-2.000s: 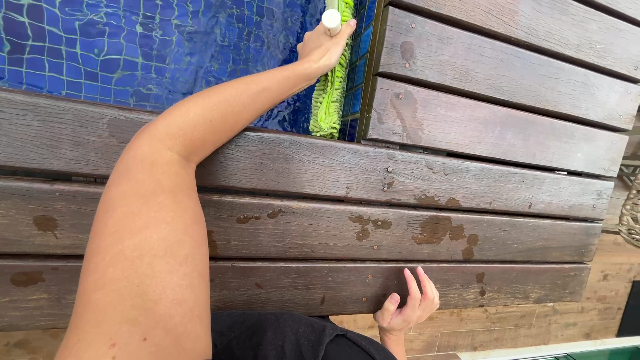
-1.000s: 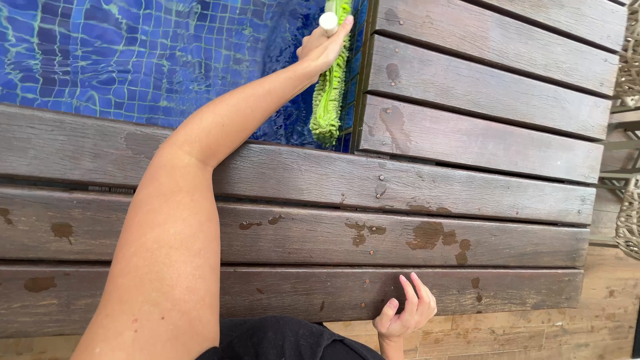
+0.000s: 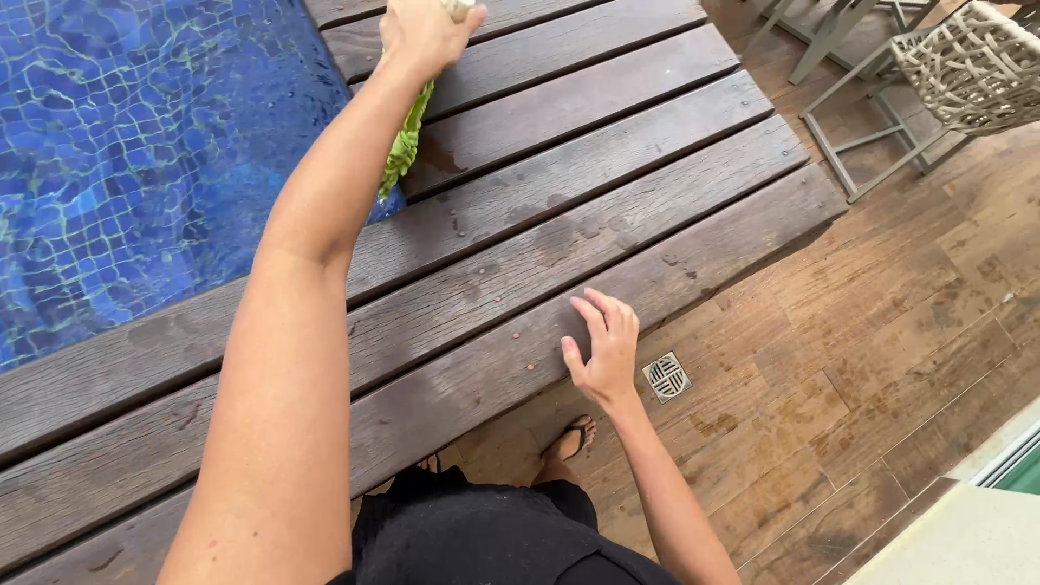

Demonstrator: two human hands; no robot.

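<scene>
At the top of the head view my left hand (image 3: 424,34) grips the white handle (image 3: 457,6) of a green microfibre duster (image 3: 404,150). The duster's shaggy head hangs beyond my forearm, over the pool's corner and the edge of the dark wooden deck (image 3: 569,126); part of it is hidden by my wrist. My right hand (image 3: 605,345) holds nothing, its fingers apart and slightly curled at the front edge of the deck's lowest plank.
The blue-tiled pool (image 3: 146,154) fills the upper left. A woven rope chair (image 3: 967,73) stands at the upper right. A square floor drain (image 3: 667,377) lies in the wood-look floor (image 3: 812,390), near my sandalled foot (image 3: 571,437).
The green duster has come up from the water by the pool wall to the deck's edge, still in my left hand. The view has turned and shifted right.
</scene>
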